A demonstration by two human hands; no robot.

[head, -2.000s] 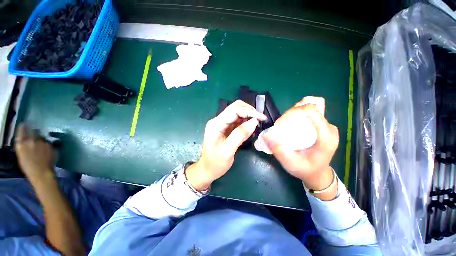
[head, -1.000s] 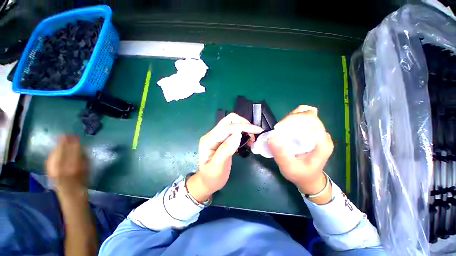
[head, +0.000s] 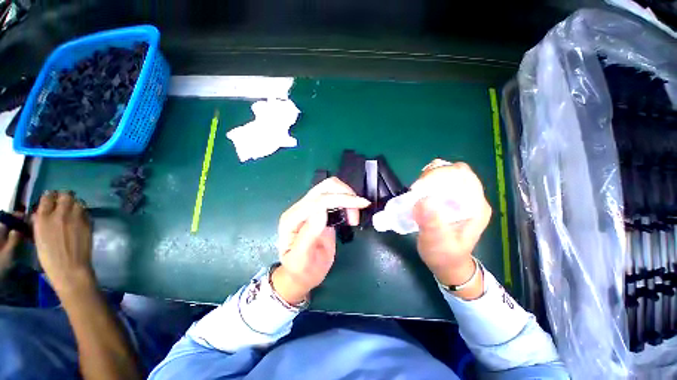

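Note:
My left hand (head: 310, 230) pinches a small dark piece (head: 337, 217) between thumb and fingers; the fingers hide much of it. My right hand (head: 451, 215) is wrapped around a white translucent squeeze bottle (head: 399, 213), its tip end pointing left toward the left hand, a small gap apart. The needle cannot be made out. Several black plastic parts (head: 353, 172) lie side by side on the green bench just beyond my hands, one with a shiny grey face. My left hand and the bottle partly cover their near ends.
A blue basket (head: 145, 111) of small black parts stands at upper left, loose black parts (head: 131, 189) near it. White crumpled paper (head: 265, 130) lies beyond my left hand. At right is a tray of black parts (head: 644, 223) with a clear plastic liner (head: 571, 185). Another person's hands (head: 63, 237) are at left.
My left hand has drawn slightly left with the dark piece, away from the bottle tip. The other person's hand moved left, and the larger black part near the basket is gone from the bench.

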